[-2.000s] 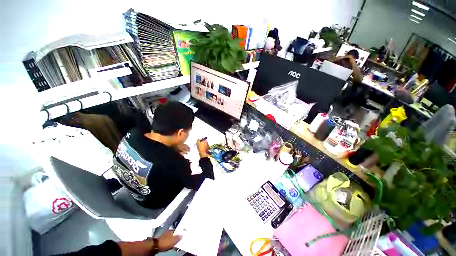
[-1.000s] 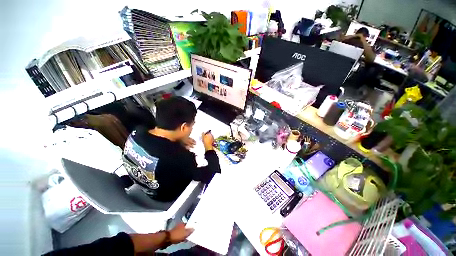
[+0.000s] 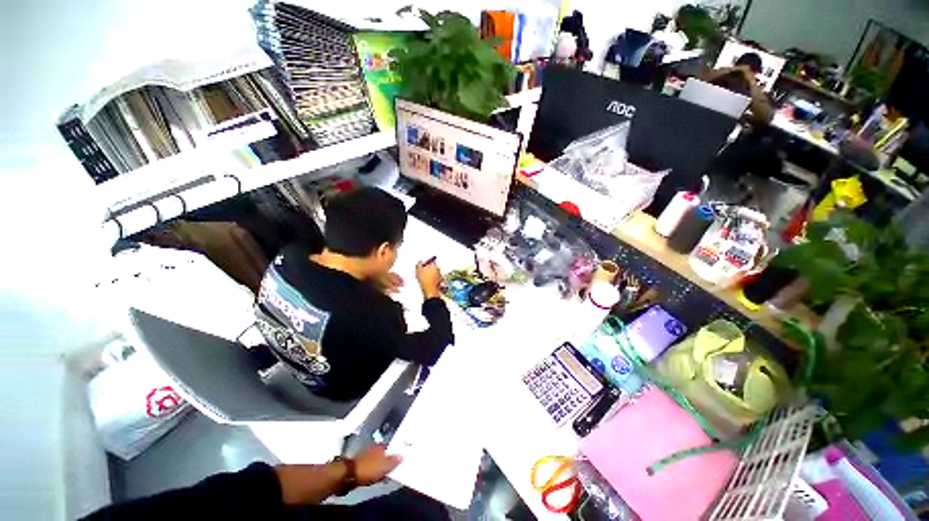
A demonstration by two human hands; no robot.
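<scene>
My left hand [image 3: 375, 465] reaches in from the bottom left, with a dark sleeve and a band at the wrist. Its fingers are at the left edge of white paper sheets [image 3: 444, 438] and grip that edge. The sheets lie at the near edge of the white desk, partly past it, beside the seated co-worker's elbow. Print on them is too faint to read. My right hand is not in view.
A seated person [image 3: 351, 295] writes at the desk. A calculator [image 3: 563, 384], orange-handled scissors [image 3: 555, 482], a pink folder [image 3: 660, 454] and a white wire basket [image 3: 766, 463] lie right of the sheets. A monitor [image 3: 458, 158] stands behind. A grey chair [image 3: 234, 371] is at left.
The view has shifted, so the desk sits a little further right in the picture. My left hand stays at the sheets' left edge. The seated person's writing hand has moved slightly.
</scene>
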